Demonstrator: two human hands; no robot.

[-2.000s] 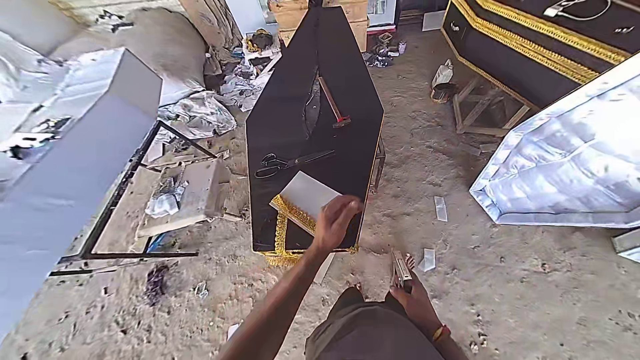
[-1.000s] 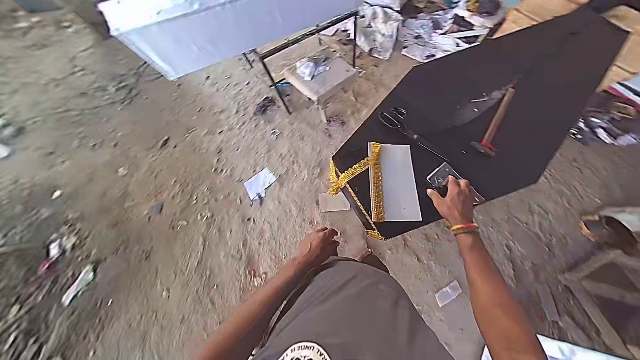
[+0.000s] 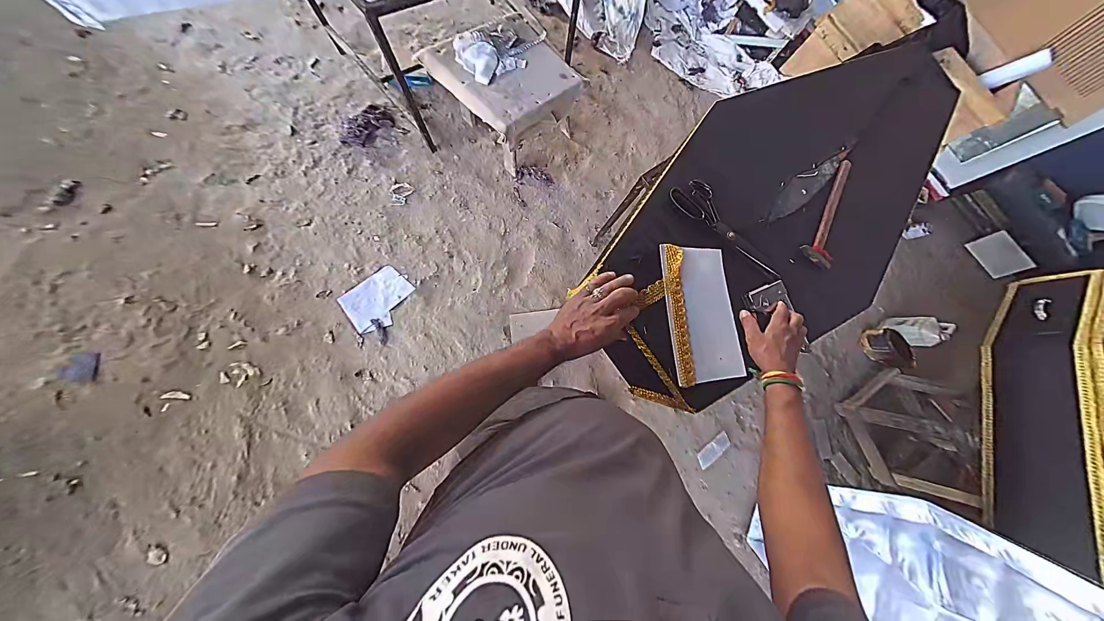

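My left hand [image 3: 597, 316] rests at the left edge of a black-covered coffin lid [image 3: 798, 155], its fingers on the gold braid trim [image 3: 653, 294]. Beside it lies a white rectangular board [image 3: 712, 315] with gold braid along its left side. My right hand [image 3: 776, 338] is on a metal staple gun [image 3: 766, 297] just right of the board; whether the fingers close around it is unclear. Farther up the lid are black-handled scissors [image 3: 720, 226] and a hammer [image 3: 831, 216] with a wooden handle.
A padded stool [image 3: 509, 86] holding crumpled plastic stands beyond the lid. White paper [image 3: 376, 298] lies on the sandy ground. At the right are a wooden trestle [image 3: 906, 431], a black panel with gold trim [image 3: 1035, 414] and shiny white fabric [image 3: 914, 552].
My left hand has moved from beside the lid onto its gold trim. My right hand remains at the staple gun, which it held off the lid two seconds ago. The view has turned considerably.
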